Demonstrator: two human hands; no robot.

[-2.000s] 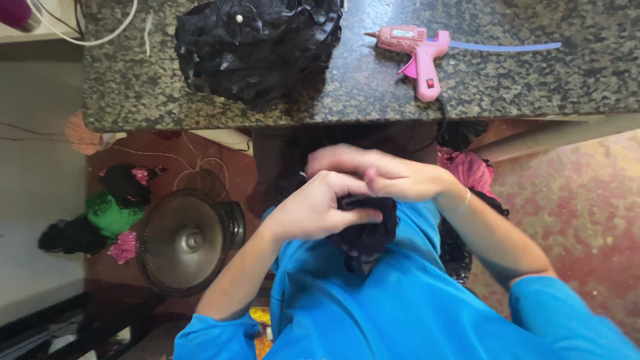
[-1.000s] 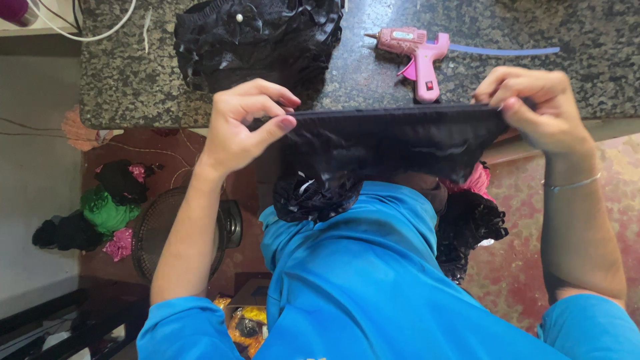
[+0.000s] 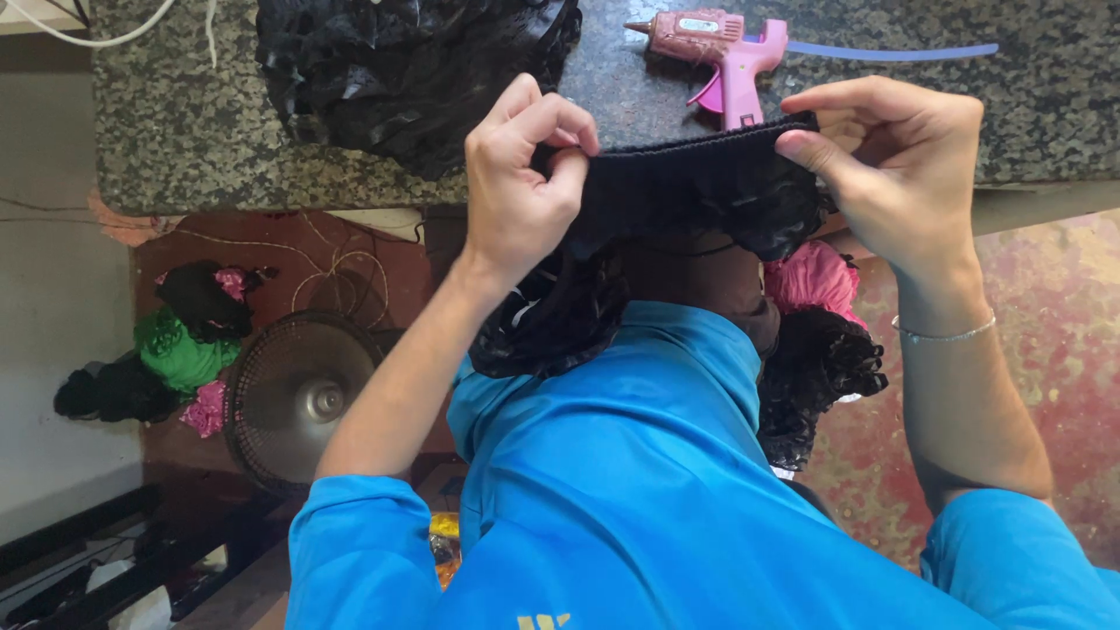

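A black fabric piece with a ribbed, elastic-looking edge (image 3: 691,179) is stretched between my hands in front of the counter. My left hand (image 3: 529,166) pinches one end of that edge between thumb and fingers. At the other end, my right hand (image 3: 884,149) grips the edge between thumb and forefinger. Beyond the cloth lies a pink hot glue gun (image 3: 713,48) with a translucent bluish glue stick (image 3: 892,52) in its back; the cloth partly hides the handle. Gathered black material (image 3: 560,324) sits over my lap, and I cannot tell whether it joins the held piece.
The speckled stone counter (image 3: 166,131) carries a heap of shiny black material (image 3: 411,79). A round fan (image 3: 306,398) stands on the floor at left, near loose cords and green (image 3: 179,350), black and pink bundles. Pink cloth (image 3: 814,280) and black cloth (image 3: 809,376) hang or lie at right.
Two seconds ago my hands were together over bunched black cloth; one second ago they held its edge stretched wide. The hands are now nearer each other, and the held edge sags slightly.
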